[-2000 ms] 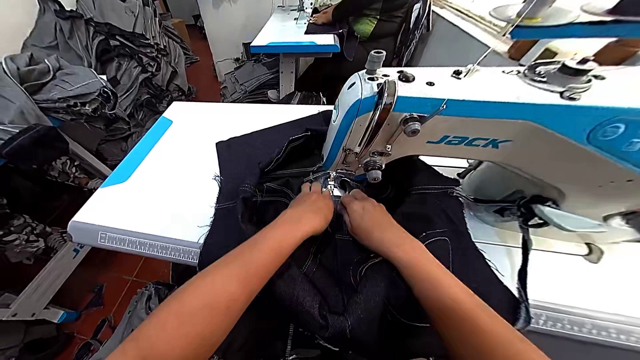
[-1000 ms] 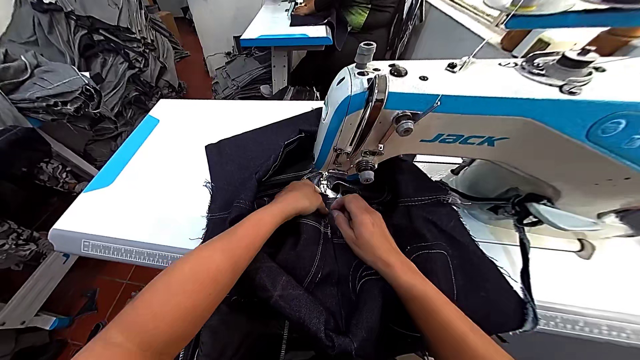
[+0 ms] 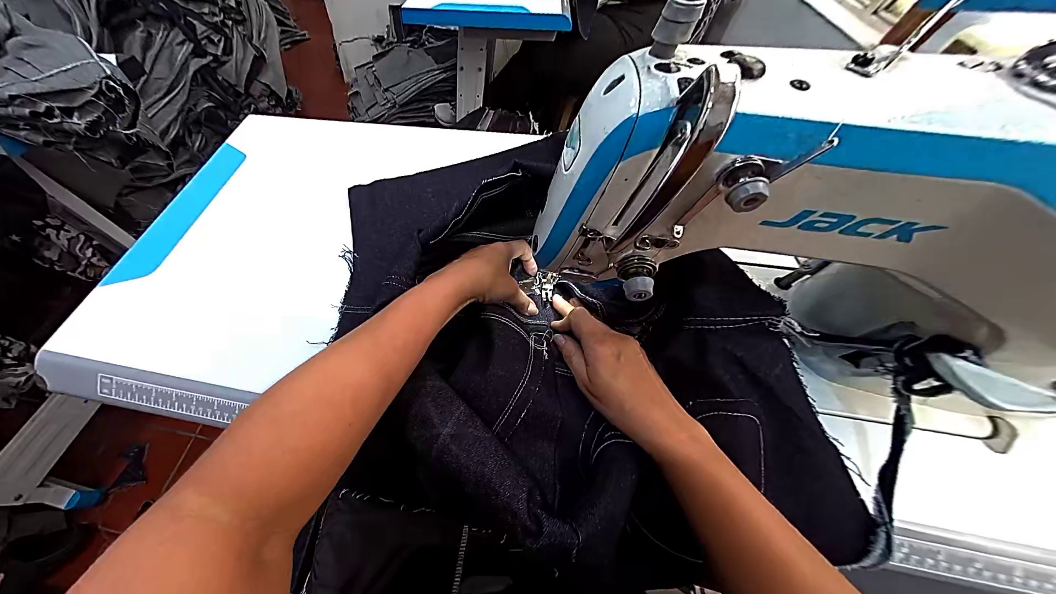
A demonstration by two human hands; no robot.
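Dark denim trousers (image 3: 487, 412) with pale topstitching lie bunched across the table under the head of a white and blue Jack sewing machine (image 3: 874, 181). My left hand (image 3: 495, 276) rests on the denim just left of the metal presser foot (image 3: 544, 286), thumb and forefinger apart on either side of a seam area. My right hand (image 3: 598, 351) is at the right front of the foot, its fingertips pinching a fold of the denim near the fly seam. Both hands are close together without touching. The needle tip is too small to make out.
The white sewing table (image 3: 239, 272) has a ruler strip (image 3: 173, 400) on its front edge. Heaps of grey garments (image 3: 190, 74) lie at the back left. Behind stands another table (image 3: 487, 15), with stacked fabric beside it. A dark cloth strip (image 3: 899, 437) hangs at the right.
My left hand has shifted from in front of the presser foot to its left side, with its thumb and forefinger more spread. My right hand stays near the foot.
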